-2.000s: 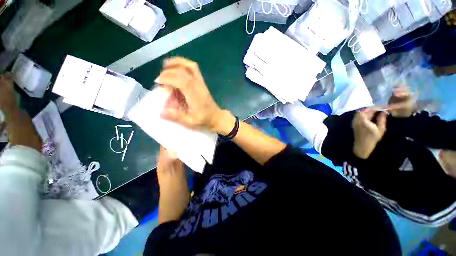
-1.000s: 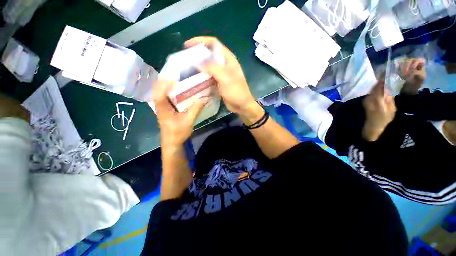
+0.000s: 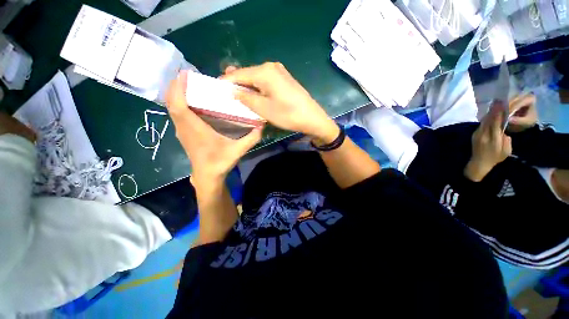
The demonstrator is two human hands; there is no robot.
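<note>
A white box (image 3: 215,98) with a pinkish-red edge is between my hands above the green bench. My left hand (image 3: 201,138) grips its left end and underside, with the thumb at the near side. My right hand (image 3: 274,99) holds its right end from above, fingers bent over the top face. The box's far side is hidden by my fingers. White boxes with dark print (image 3: 103,38) lie just beyond my left hand. A fanned stack of flat white blanks (image 3: 384,53) lies on the bench to the right.
White sticks and a ring (image 3: 150,134) lie on the bench (image 3: 268,40). A heap of small white parts (image 3: 65,165) rests on a white sheet. A person in a light sleeve sits at left; another at right holds a thin piece. White boxes with cables (image 3: 446,19) are at upper right.
The flat white piece of two seconds ago gave way to an open box with a red edge. Since then the box has turned flatter and moved slightly left, its opening no longer showing from above.
</note>
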